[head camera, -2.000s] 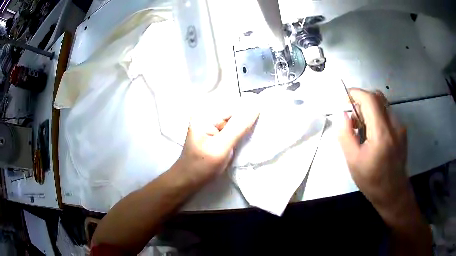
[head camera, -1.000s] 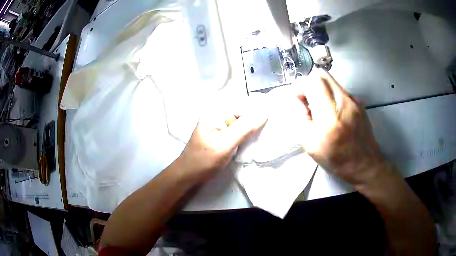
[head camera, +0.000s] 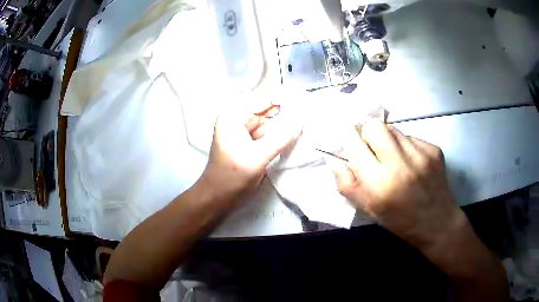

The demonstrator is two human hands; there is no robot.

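Observation:
A small white fabric piece (head camera: 316, 191) lies between my hands at the table's front edge, its upper part washed out by glare. My left hand (head camera: 242, 144) pinches its left side between thumb and fingers. My right hand (head camera: 390, 168) is on its right side, fingers curled, with a thin dark pointed tool (head camera: 332, 154) sticking out to the left from its fingertips. The white garment body (head camera: 127, 141) lies heaped at the left. The presser foot (head camera: 335, 61) and the shiny needle plate (head camera: 301, 63) are above my hands, away from the piece.
The rounded white machine part (head camera: 235, 47) hangs over the garment at top centre. A dark round fitting with a pale knob (head camera: 376, 54) stands right of the foot. A dark and orange tool (head camera: 43, 177) lies on the left table. A ruler print runs along the front edge.
My right hand came in from the right onto the piece, then moved slightly down. The piece's lower point has shifted and looks folded up. My left hand keeps its hold.

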